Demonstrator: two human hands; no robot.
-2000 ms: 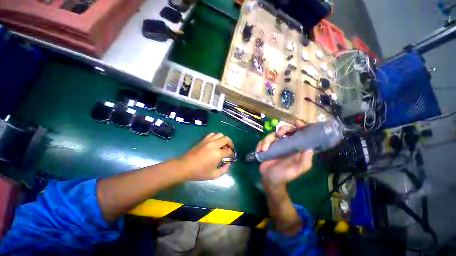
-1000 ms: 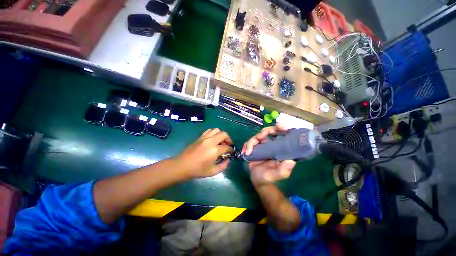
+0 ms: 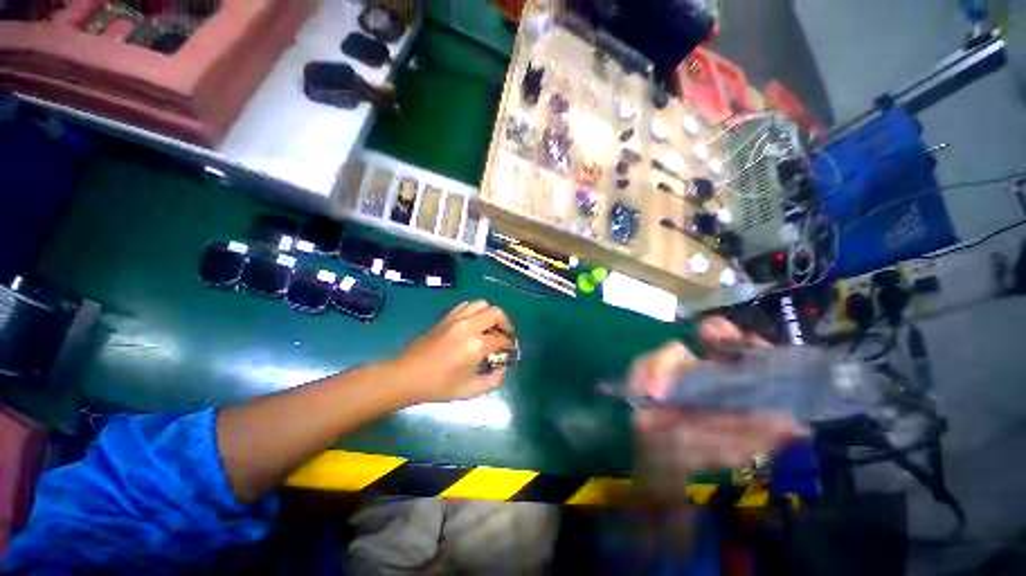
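My left hand (image 3: 459,351) is at the centre over the green mat. It holds a small watch case (image 3: 500,358), dark with a gold and metallic inside, in its fingertips. My right hand (image 3: 703,416) is blurred at the right. It is closed around a thick grey cylindrical tool (image 3: 748,385), also blurred, with a thin dark tip pointing left toward my left hand. A wide gap separates the tip from the watch case. What the tool is cannot be told for certain.
Black watch units with white labels (image 3: 264,273) lie left of my hands. Beyond are a compartment tray (image 3: 473,233), thin tools (image 3: 540,270), green-topped items (image 3: 590,280) and a wooden parts board (image 3: 585,246). Pink foam trays (image 3: 214,84) stand far left. A striped edge (image 3: 488,483) runs in front.
The grey tool's tip was at the watch case one second ago. My right hand has moved it away to the right and slightly down. My left hand has stayed nearly in place.
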